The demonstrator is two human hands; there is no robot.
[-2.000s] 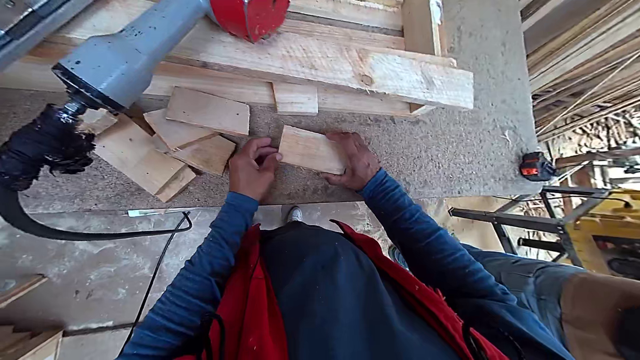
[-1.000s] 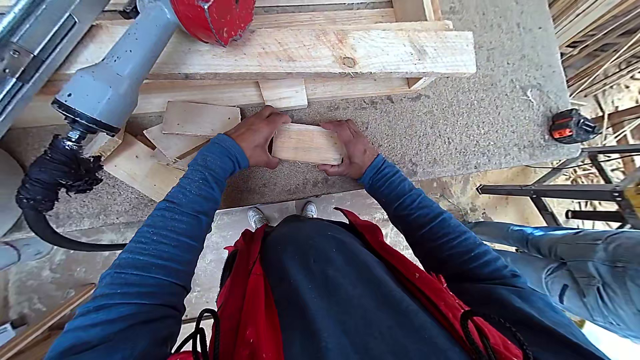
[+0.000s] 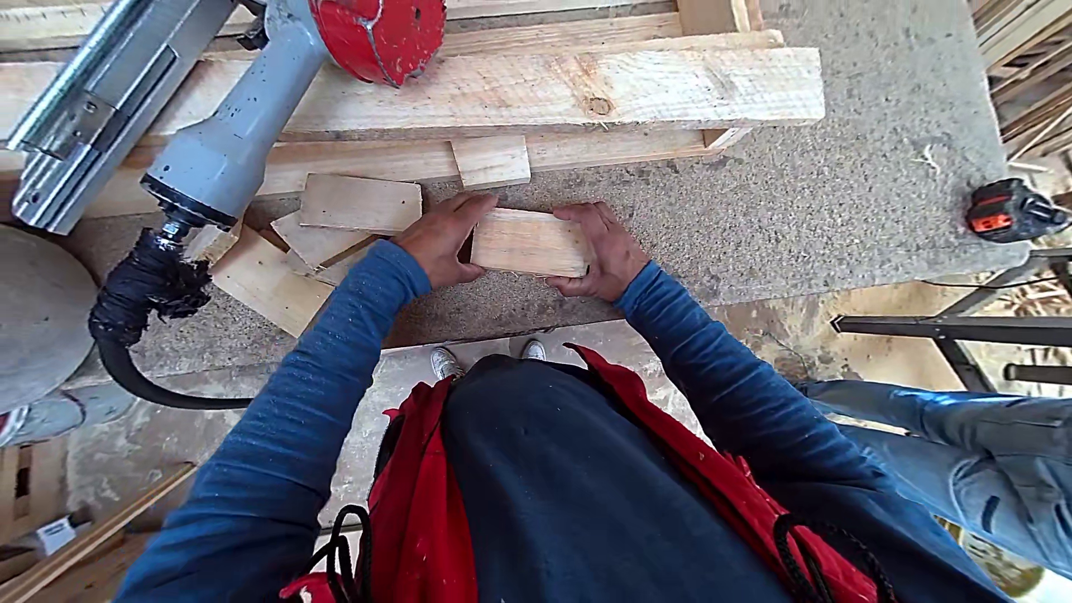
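Note:
A short rectangular wooden block (image 3: 531, 242) is held between my two hands over the near part of the concrete-like bench. My left hand (image 3: 448, 240) grips its left end, and my right hand (image 3: 607, 251) grips the right end. Just beyond the block, a small wood piece (image 3: 492, 162) lies against a long board (image 3: 544, 92). Several loose wood offcuts (image 3: 360, 203) are piled left of my left hand, partly covered by my sleeve. A grey and red pneumatic nail gun (image 3: 239, 117) rests across the boards at upper left.
The nail gun's black hose (image 3: 159, 389) curves over the bench's near left edge. A black and orange tool or battery (image 3: 1013, 211) sits at the bench's right corner. Beside a dark metal frame (image 3: 955, 328), another person's jeans-clad legs (image 3: 946, 452) show at right.
Two seconds ago my left hand was at the block's left end with fingers looser; now both hands clasp its ends. The block has turned nearer to level.

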